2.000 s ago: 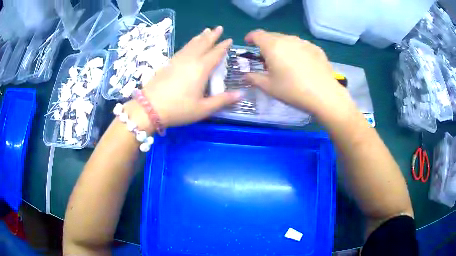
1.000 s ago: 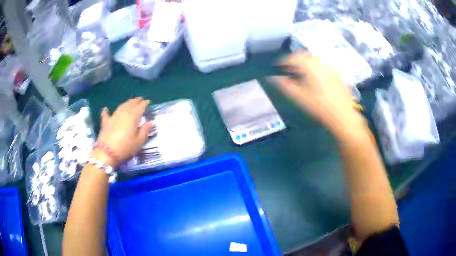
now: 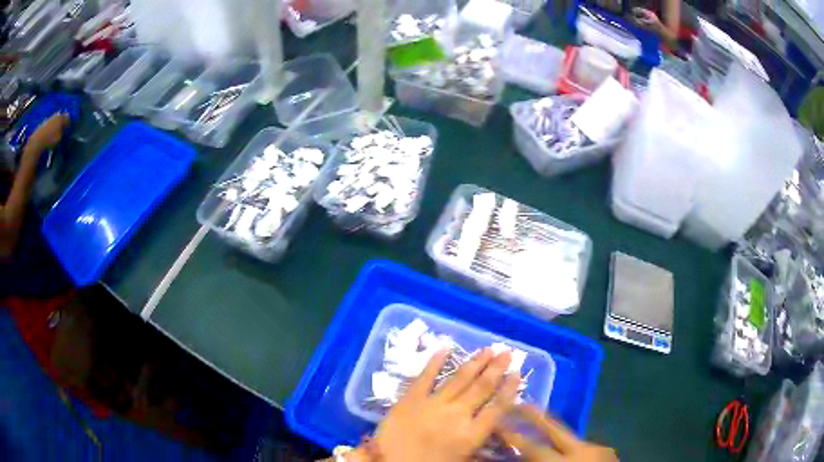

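A clear tub (image 3: 361, 374) filled with jumbled white-tagged rods (image 3: 407, 347) sits inside the blue work tray (image 3: 312, 379). My left hand (image 3: 447, 411) lies over the tub, palm down, its fingers extended and slightly apart on the rods; nothing shows gripped in it. My right hand (image 3: 547, 438) is blurred at the tub's near right side, cut off by the bottom edge; whether it holds anything is hidden. A clear storage box (image 3: 456, 257) with rods laid in rows stands just behind the tray.
Two clear tubs of tagged rods (image 3: 271, 185) stand behind left. A second blue tray (image 3: 117, 203) is at left. A scale (image 3: 640, 293) and orange-red scissors (image 3: 733, 426) are at right. Whitish boxes (image 3: 660, 153) stand behind. Another person's hand (image 3: 50, 131) is at far left.
The view has swung left. The blue tray, which held only a loose label, now holds a clear tub of tagged rods. My left hand has left the storage box; both hands are at the tub.
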